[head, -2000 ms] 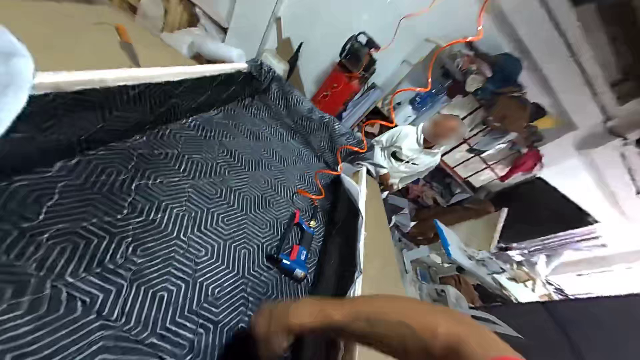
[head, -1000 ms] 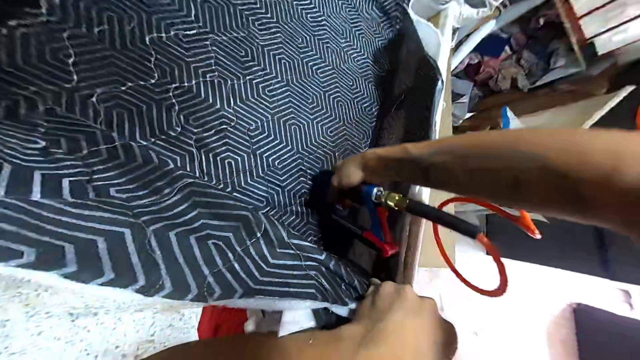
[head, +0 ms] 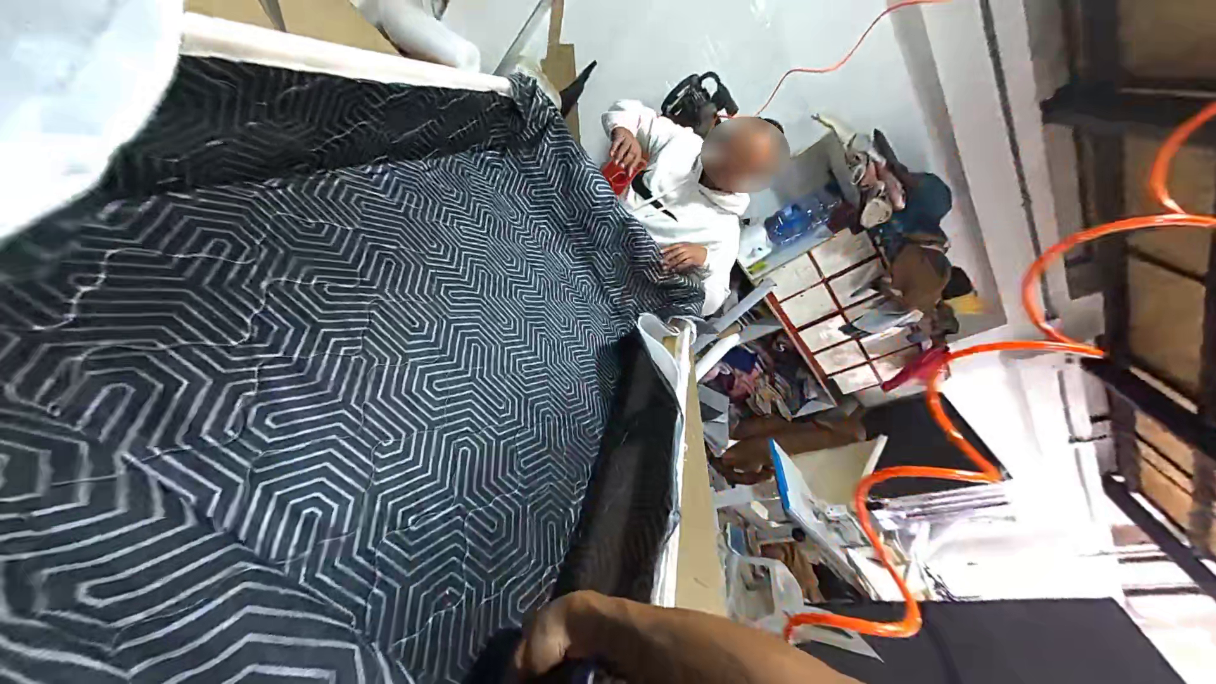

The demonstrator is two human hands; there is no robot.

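Note:
Dark fabric with a pale geometric line pattern (head: 399,380) spreads over the left and middle of the view, inside a long frame. Along its right side runs a strip of plain black cloth (head: 627,475) beside the frame's pale edge (head: 692,494). At the bottom, my right hand (head: 551,641) is closed around a dark and blue air tool (head: 581,673), mostly cut off by the picture's edge. It is close to the lower end of the black strip. An orange coiled air hose (head: 883,551) loops at the right. My left hand is out of view.
A person in a white hooded top (head: 698,209) stands at the far corner, one hand on the fabric and the other at a red object (head: 622,178). Behind are a shelf unit (head: 836,304), heaped cloth (head: 760,375) and a white plastic chair (head: 760,579).
The air tool lay on the fabric two seconds ago; my right hand took hold of it. My left hand has left the view. The other person now reaches to the fabric. The view has swung widely.

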